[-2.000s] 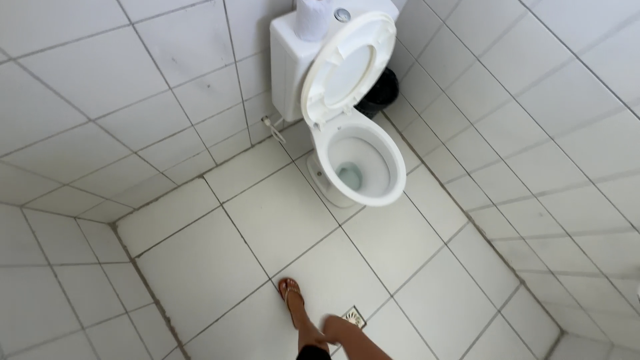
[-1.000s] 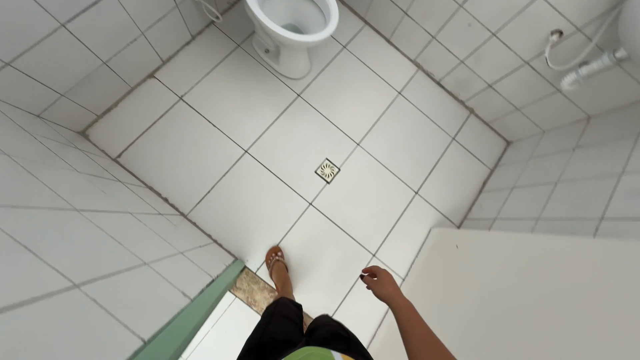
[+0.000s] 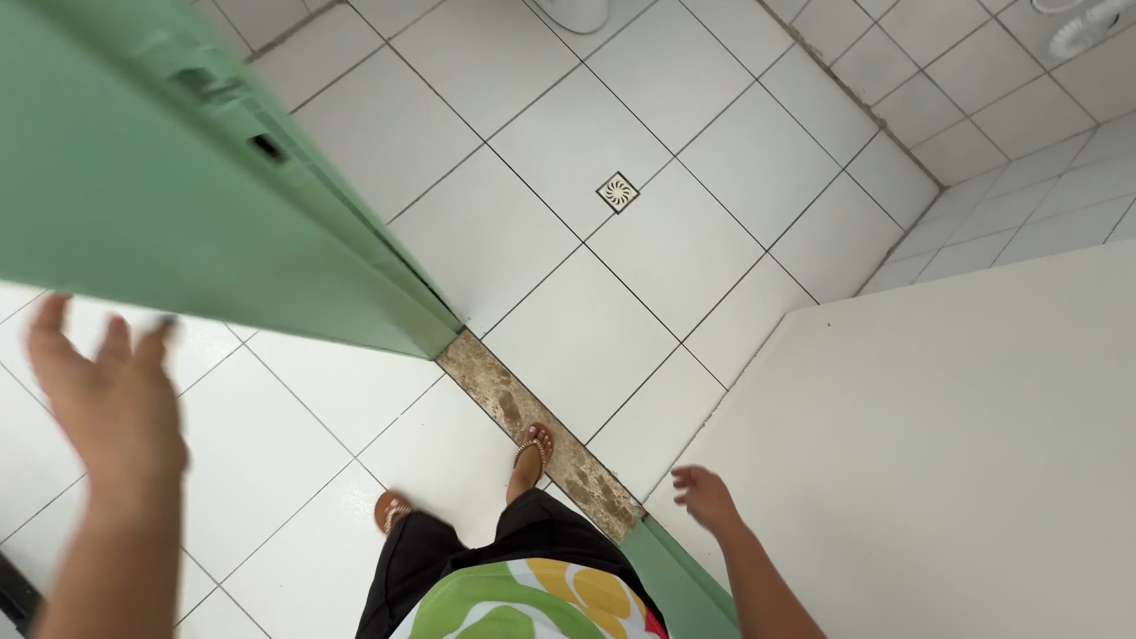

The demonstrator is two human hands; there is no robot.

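Note:
My left hand [image 3: 115,390] is raised at the left, slightly blurred, its fingers apart and holding nothing; it is nearest to the lower edge of the green door frame [image 3: 355,293]. At the lower right, my right hand [image 3: 701,497] hangs beside the white door [image 3: 932,426], fingers loosely curled, with nothing seen in it. One sandalled foot [image 3: 534,448] rests at the brown stone threshold [image 3: 568,453], the other [image 3: 390,510] on the white tiles behind it.
A square floor drain [image 3: 618,193] lies in the tiled bathroom floor. The base of a white toilet [image 3: 577,11] shows at the top edge. A white corrugated pipe [image 3: 1087,31] is at the upper right wall. A dark object [image 3: 18,590] stands at the lower left.
The view has moved back from the toilet to the doorway. My left hand has come into view. The green frame, a strip one second ago, now fills the upper left.

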